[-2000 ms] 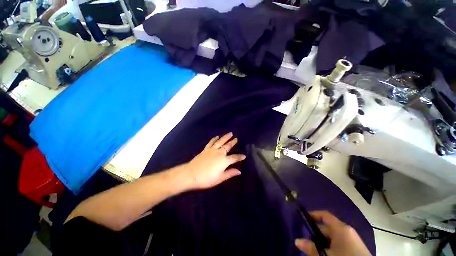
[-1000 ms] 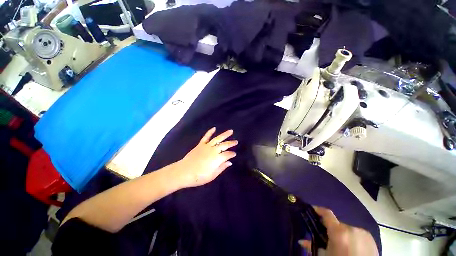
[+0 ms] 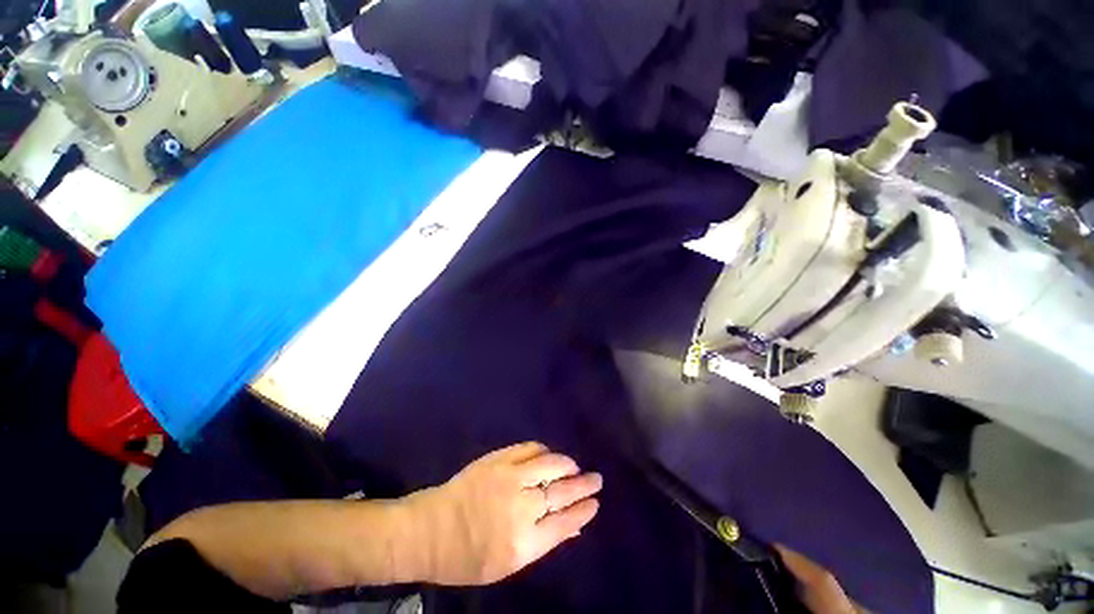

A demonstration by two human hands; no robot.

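A large dark navy-purple cloth panel (image 3: 480,348) lies spread over the table and hangs towards my lap, its curved edge to the right. My left hand (image 3: 516,510) rests flat on the cloth, holding no object, with a ring on one finger. My right hand (image 3: 818,585) is at the bottom edge, partly cut off, around the handles of the dark fabric shears (image 3: 727,529). The shears' brass-coloured pivot shows, and the blades point up and left over the cloth. The blade tips are hard to make out against the dark fabric.
A white sewing machine head (image 3: 840,276) stands at the right, its needle area over the cloth. A bright blue fabric panel (image 3: 276,240) lies at the left. Dark cloth pieces (image 3: 576,60) lie heaped behind. A second sewing machine (image 3: 114,90) is upper left, a red stool (image 3: 106,402) lower left.
My left hand has moved down the cloth towards me. My right hand and the shears have moved lower, with more of the hand out of the picture. The view has shifted slightly.
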